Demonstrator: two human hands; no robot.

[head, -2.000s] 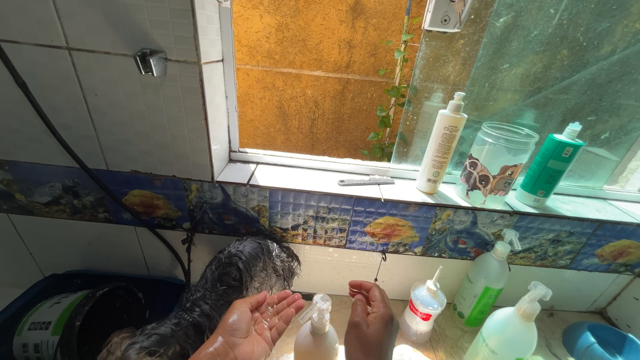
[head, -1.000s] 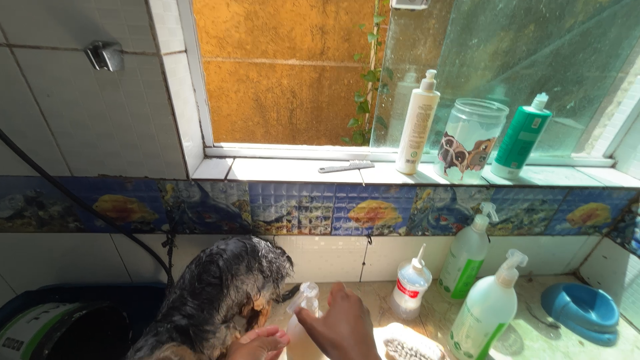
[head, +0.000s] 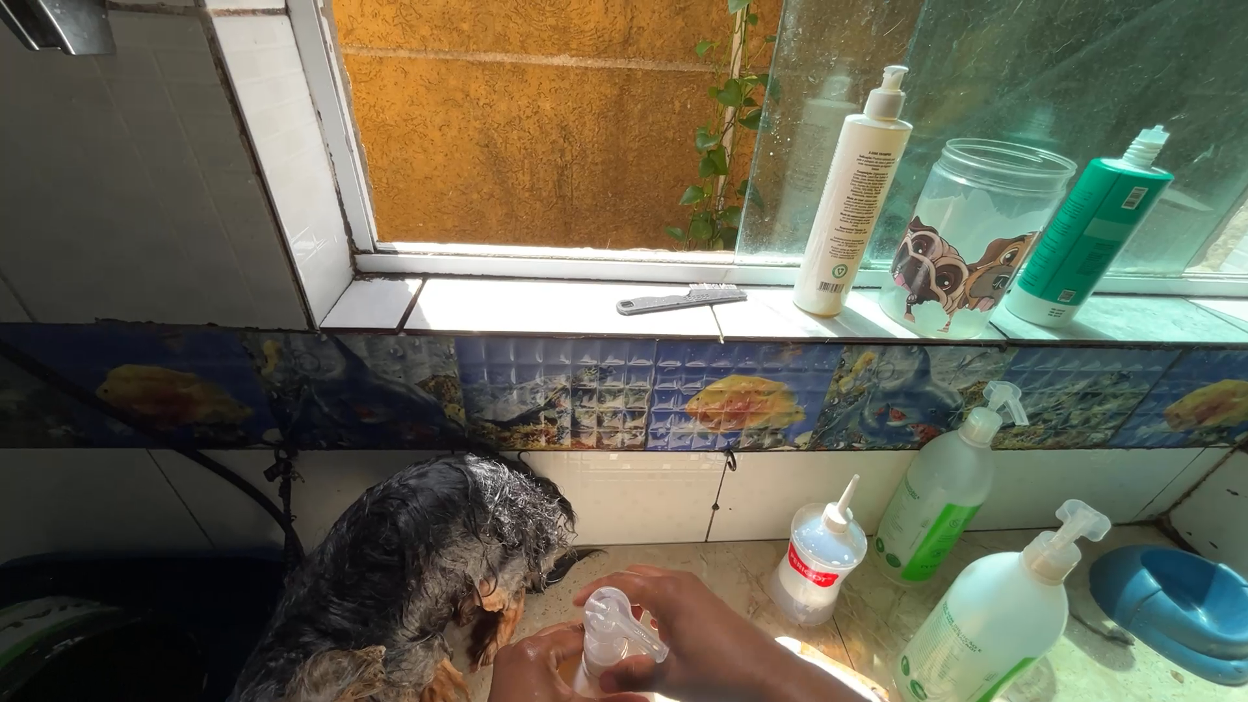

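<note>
Both hands are around a pump bottle (head: 606, 624) at the bottom centre. My left hand (head: 538, 663) is against its left side, and my right hand (head: 697, 634) has its fingers around the neck and pump head. A wet black and tan dog (head: 419, 556) is just left of them, its head turned toward the tiled wall. To the right, a clear bottle with a pointed nozzle and red label (head: 819, 565) stands on the counter. The lower part of the pump bottle is hidden by my hands and the frame edge.
Two green-labelled bottles (head: 938, 497) (head: 1004, 614) and a blue bowl (head: 1175, 609) are at right. The sill holds a grey comb (head: 681, 299), a white pump bottle (head: 850, 205), a clear jar (head: 975, 234) and a green bottle (head: 1092, 234). A black hose (head: 229, 478) runs down the left wall.
My hands, apart on either side of the pump bottle two seconds ago, have come together around it. The dog's head is lower. The view has shifted.
</note>
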